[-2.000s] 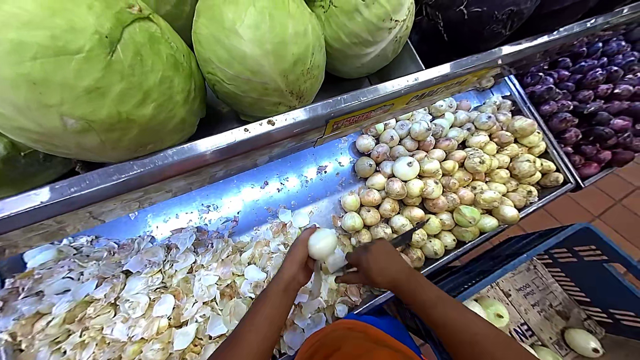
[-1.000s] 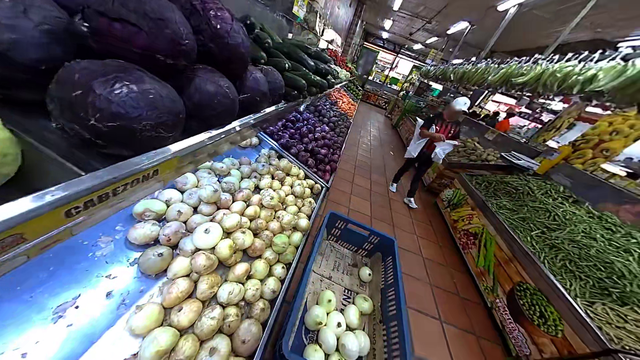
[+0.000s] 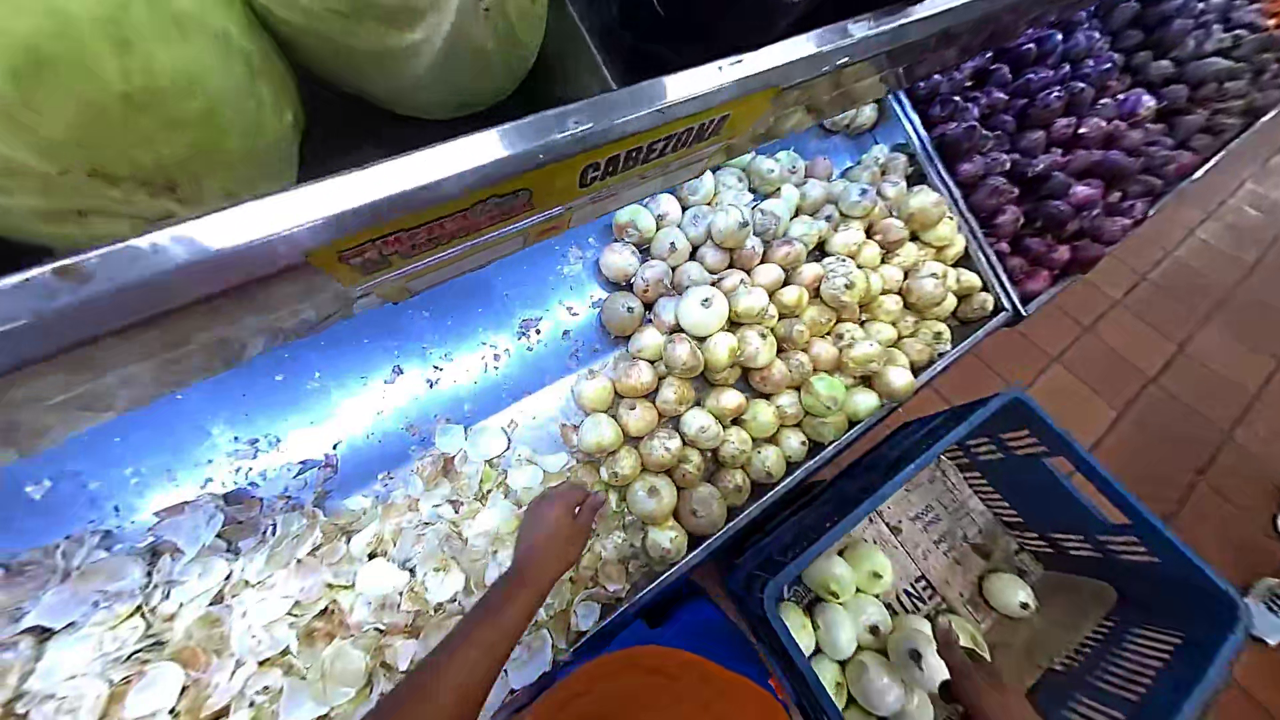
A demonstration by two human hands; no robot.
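Observation:
My left hand [image 3: 556, 530] is over the onion skins [image 3: 380, 580], beside the near edge of the pile of unpeeled onions [image 3: 700, 430]. Its fingers are curled, and whether anything is between them cannot be told. At the bottom edge, my right hand [image 3: 980, 685] reaches into the blue plastic crate [image 3: 1100, 545], partly cut off by the frame. Its fingertips are against a pale onion [image 3: 965, 636], next to several peeled onions [image 3: 870, 620]; its grip is unclear. Another peeled onion [image 3: 1009, 595] lies apart on the printed cardboard [image 3: 925, 540] lining the crate.
Green cabbages [image 3: 400, 50] sit on a shelf behind a metal rail [image 3: 420, 150] with a yellow sign [image 3: 550, 195]. A metal divider [image 3: 955, 200] separates the onions from purple onions [image 3: 1060, 150]. Tiled floor [image 3: 1150, 400] runs beyond the crate.
Two seconds ago both hands were together over the skins, the left holding a peeled onion. Now they are apart, the right in the crate. The view swung to the aisle and back.

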